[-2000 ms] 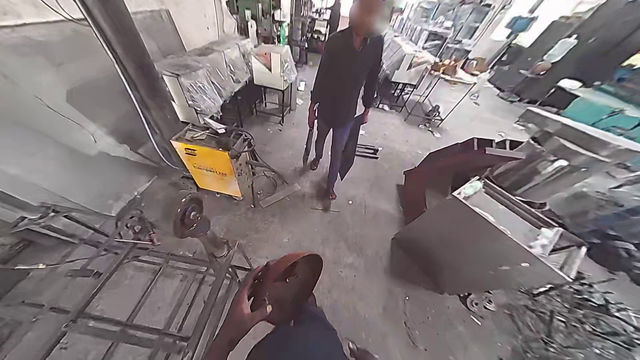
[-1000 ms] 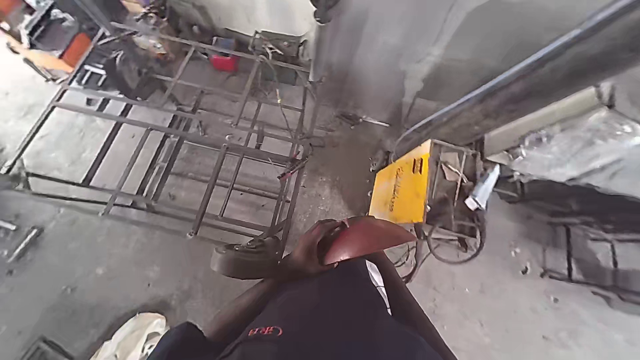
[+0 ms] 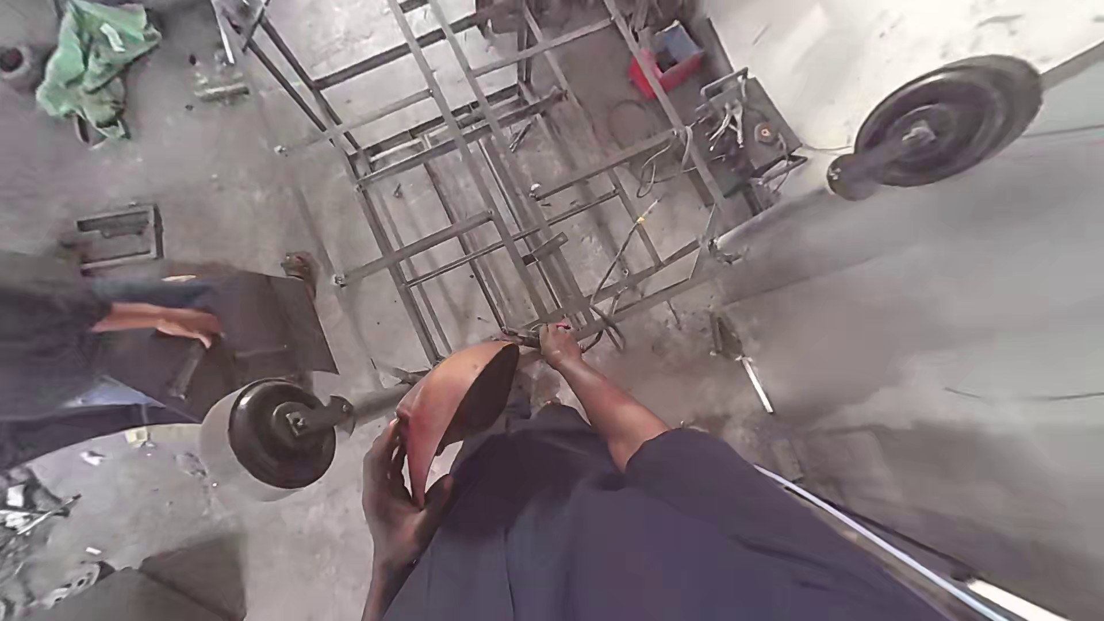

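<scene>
A reddish-brown curved shield, which looks like a welding face shield [image 3: 453, 388], stands in front of my torso with its dark hollow side turned right. My left hand [image 3: 401, 509] holds its lower edge, thumb and fingers on opposite sides. Beyond and right of the shield, my right hand [image 3: 561, 345] is closed around a dark tool handle, perhaps an electrode holder, at the near end of a welded steel bar frame [image 3: 457, 228]. My fingers hide most of that handle. Dark cable loops beside the hand.
Black wheels stand at left [image 3: 282, 433] and upper right [image 3: 949, 125]. At the left edge another person's hand [image 3: 185, 323] is near a dark sheet [image 3: 276, 315]. A red container [image 3: 668, 69], a machine with cables [image 3: 750, 129] and a green cloth [image 3: 95, 65] lie farther off.
The view has swung from the yellow machine toward the bar frame. My right hand now shows reaching forward, closed on a handle. The shield stays in my left hand, now more upright.
</scene>
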